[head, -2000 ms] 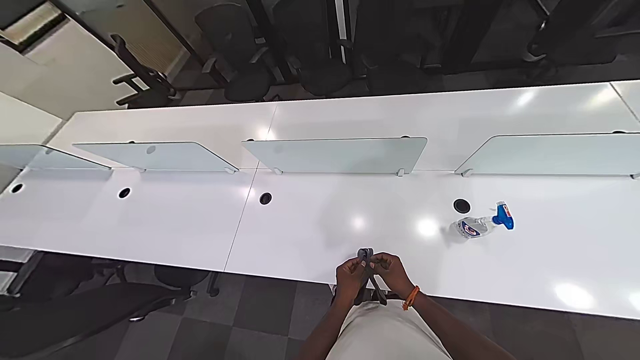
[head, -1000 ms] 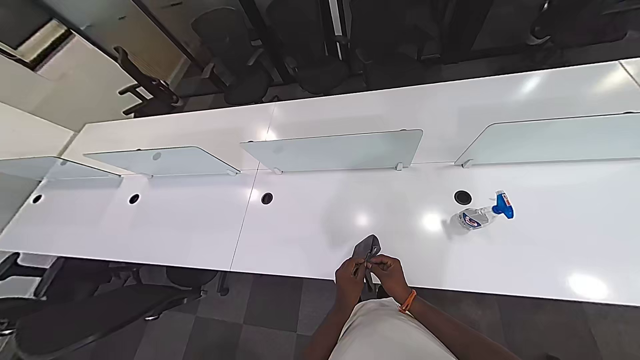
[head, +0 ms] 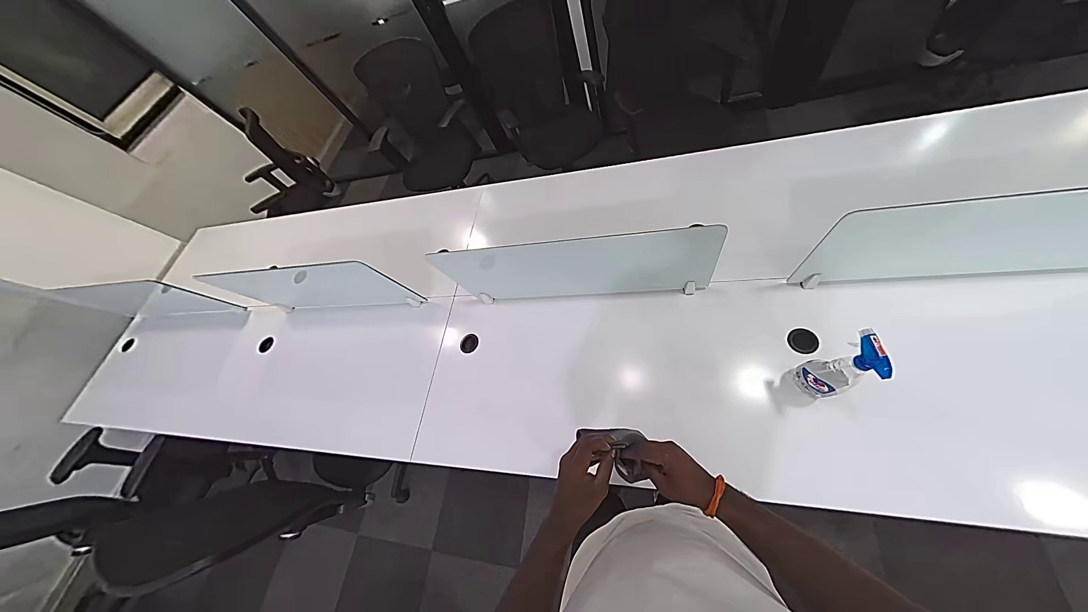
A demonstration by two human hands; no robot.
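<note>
A dark grey cloth is bunched between my two hands, just over the near edge of the white desk. My left hand pinches its left part with the fingertips. On the other side, my right hand grips the cloth; an orange band circles that wrist. To the right of my hands, a clear plastic spray bottle with a blue trigger head stands on the desk, its label bearing writing. Neither hand touches the bottle.
Frosted glass dividers run along the middle of the desks. A black cable grommet is set in the desktop behind the bottle. Black office chairs stand at the near left, and more chairs are beyond the far edge.
The cloth hung narrow above my fingers a second ago; now it is spread wider between my hands, which are farther apart. The bottle has stayed in place.
</note>
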